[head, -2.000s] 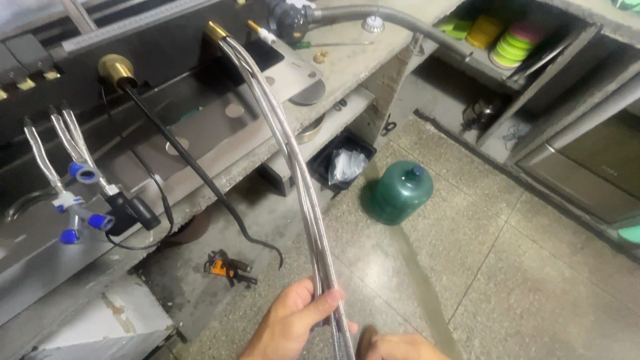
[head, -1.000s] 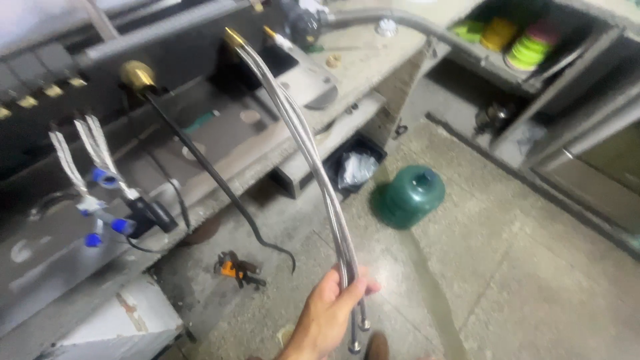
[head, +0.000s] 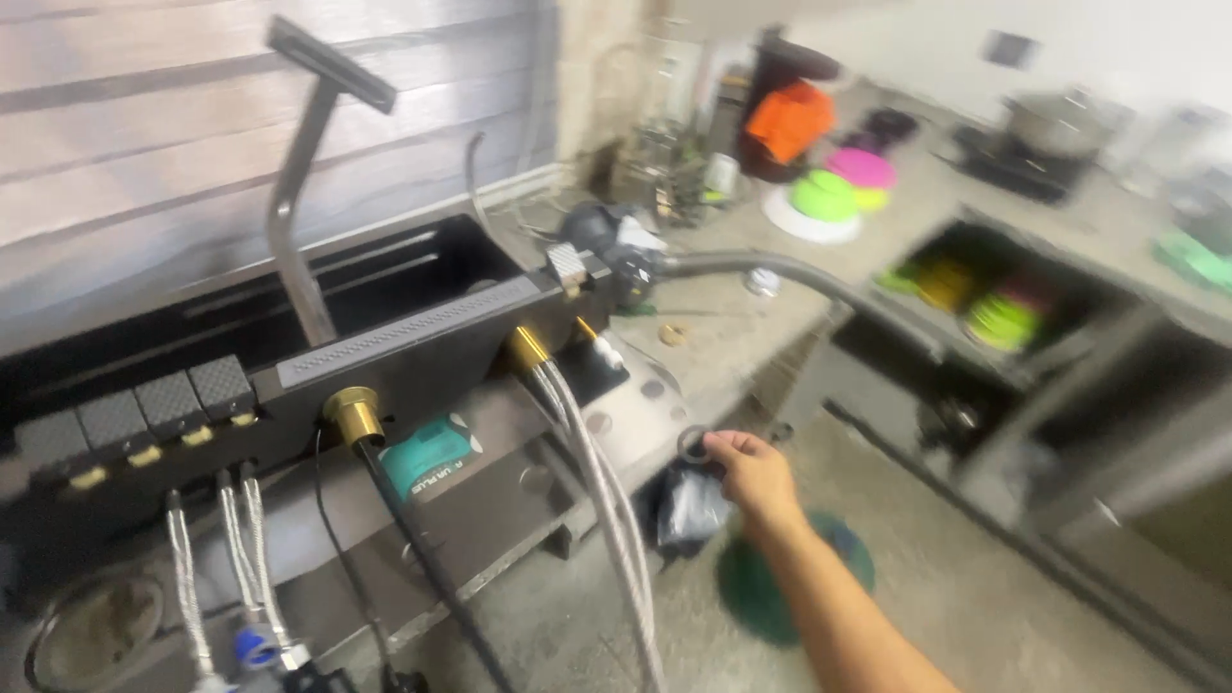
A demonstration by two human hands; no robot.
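My right hand (head: 756, 476) pinches a small thin ring (head: 692, 444) between thumb and fingertips, above a dark bin. To its left, braided metal hoses (head: 602, 491) hang from a brass threaded fitting (head: 527, 348) on the black sink (head: 289, 404), which stands tilted on its side. Another brass fitting (head: 354, 416) with a black hose (head: 423, 553) is farther left. More braided hoses (head: 252, 539) run down to a valve with a blue cap (head: 255, 647). My left hand is out of view.
A grey drain hose (head: 799, 274) lies across the concrete counter (head: 674, 371). Below are a bin with a plastic bag (head: 691, 510) and a green jug (head: 746, 587). A metal faucet (head: 294, 207) rises behind. Open shelves (head: 962, 289) with coloured dishes stand at right.
The hand that held the braided hoses is no longer seen on them; they hang free. My right hand has come into view with a ring. The view has tilted up considerably.
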